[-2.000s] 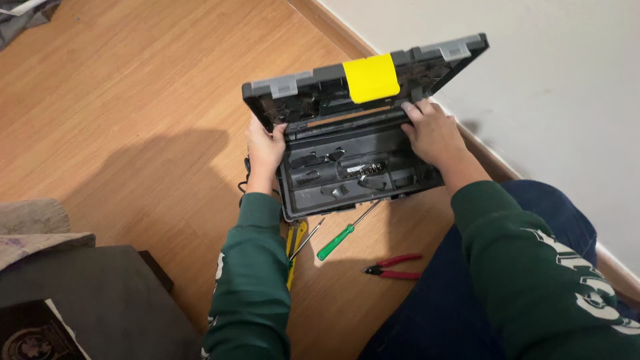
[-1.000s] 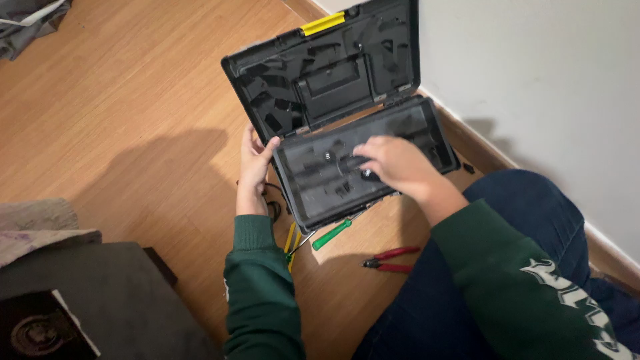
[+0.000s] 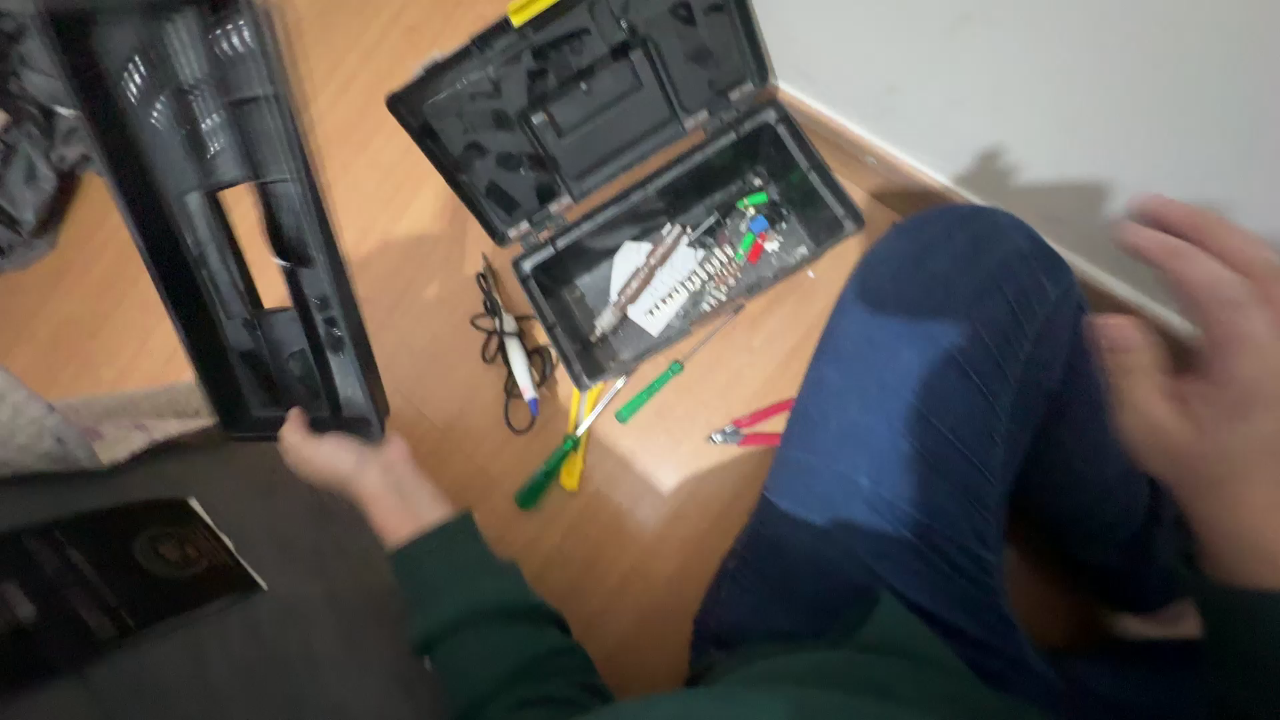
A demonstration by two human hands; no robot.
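Note:
My left hand [image 3: 345,465] grips the near end of a black plastic toolbox tray [image 3: 225,390], held up at the left and blurred. My right hand [image 3: 1200,370] is raised at the right edge, fingers apart, with nothing seen in it. Between them the black toolbox [image 3: 590,375] lies on the floor, its lid [image 3: 590,100] open. Inside are a white card [image 3: 660,300], a brown-and-white strip-like item [image 3: 645,280] and several small green, blue and red parts [image 3: 752,235].
On the wooden floor lie a soldering iron [image 3: 518,360] with a coiled black cord, two green-handled screwdrivers [image 3: 548,472] [image 3: 650,392], a yellow tool [image 3: 574,455] and red-handled cutters [image 3: 750,425]. A dark book [image 3: 130,580] rests on grey upholstery at lower left. A wall [image 3: 1000,100] stands right.
The tray has come out of the toolbox and moved left in my left hand, so the small parts below show. My right hand has moved away from the box to the right.

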